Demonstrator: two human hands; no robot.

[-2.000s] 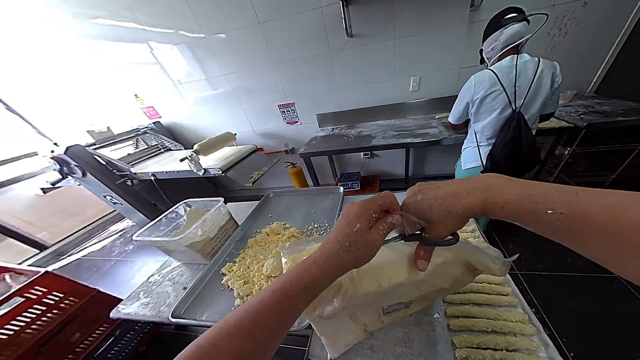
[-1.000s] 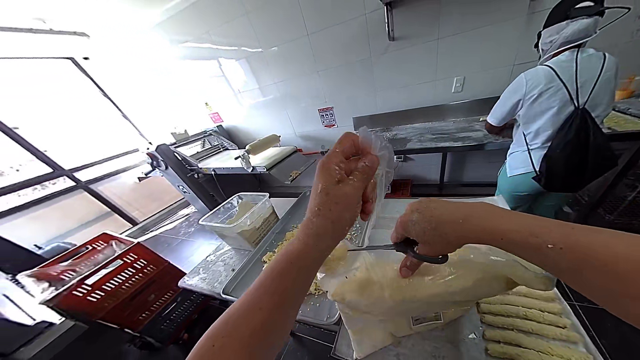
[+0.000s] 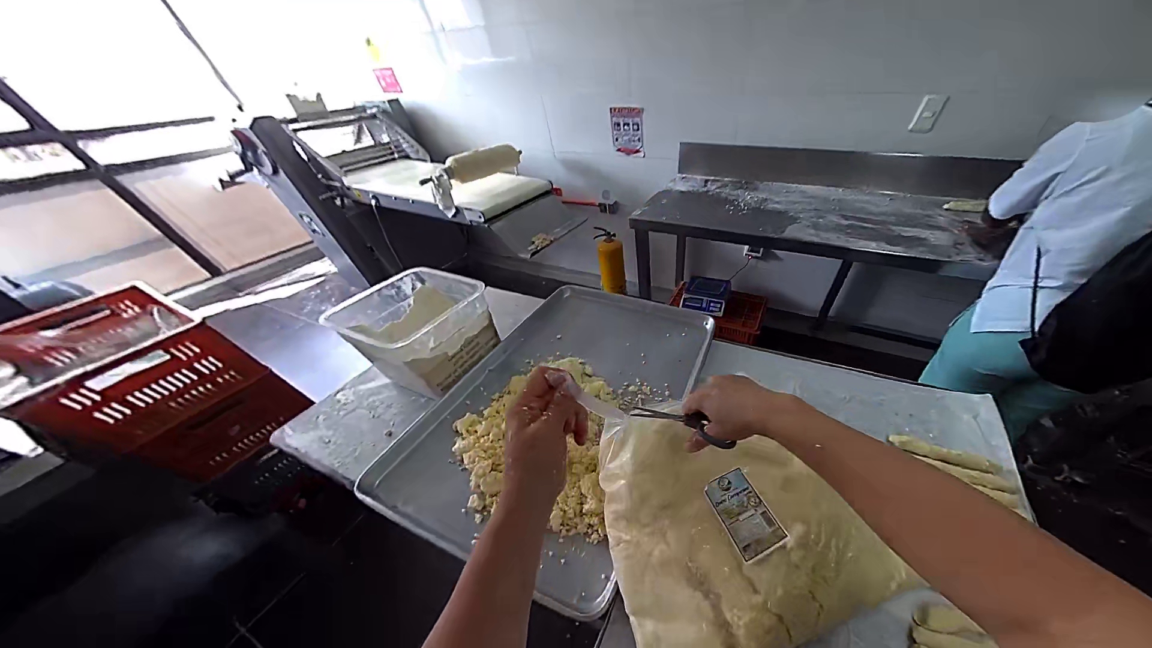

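Note:
A large clear plastic bag (image 3: 693, 540) full of pale crumbly cheese, bearing a printed label, lies over the near right edge of a metal tray (image 3: 621, 319). My left hand (image 3: 545, 414) pinches a strip of plastic (image 3: 594, 402) at the bag's top left corner. The scissors (image 3: 706, 432) are in my right hand (image 3: 733, 409), fingers around their dark handles, with the blades pointing left at the strip where it meets the bag. Yellowish crumbled cheese (image 3: 486, 450) is heaped on the tray beneath and beside my left hand.
A clear plastic tub (image 3: 423, 337) of pale powder stands left of the tray. Rolled dough sticks (image 3: 954, 463) lie at the right. Red crates (image 3: 144, 387) are at the far left. A co-worker (image 3: 1071, 207) stands by a floured steel table (image 3: 810, 216); a dough sheeter (image 3: 468, 184) stands behind.
My left hand has come down from its raised position, still holding plastic. The scissors remain in my right hand. The bag's label now shows fully. The view has turned noticeably.

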